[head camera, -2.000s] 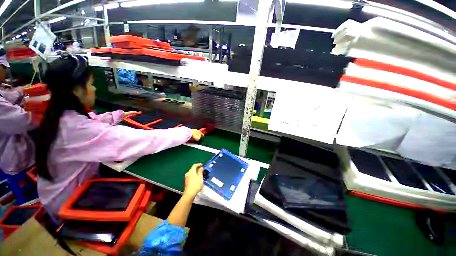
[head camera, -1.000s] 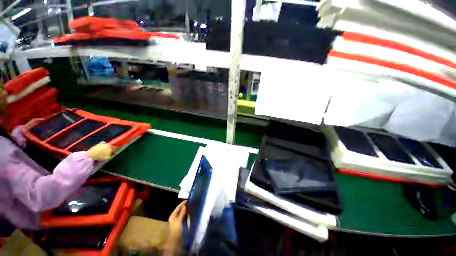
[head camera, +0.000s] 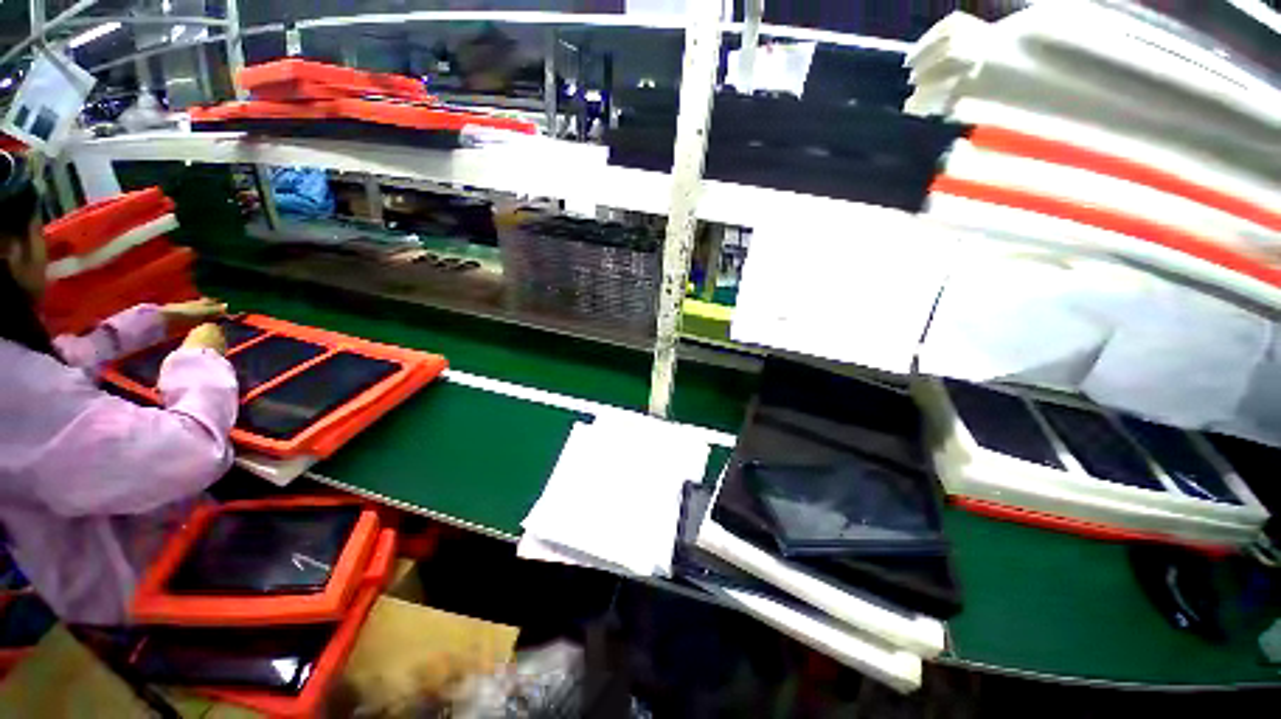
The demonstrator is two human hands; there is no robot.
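A stack of white sheets lies at the bench's front edge with nothing on top. Crinkled clear plastic film shows at the bottom edge, low in front of the bench. A blurred brownish patch just left of the film may be my left hand; its fingers cannot be made out. My right hand is not in view. No blue back cover can be made out. A dark tablet screen unit lies on a black tray, above white foam layers, right of the sheets.
Orange-red foam trays with dark screens stand low left beside a cardboard box. A person in a pink smock handles another orange tray. A white foam tray lies right, a black device before it. A white post rises mid-bench.
The blue cover, first held at the white sheets and then tilted up, has left view. My left hand has dropped from clear view. The neighbour's orange tray has moved onto the bench at left.
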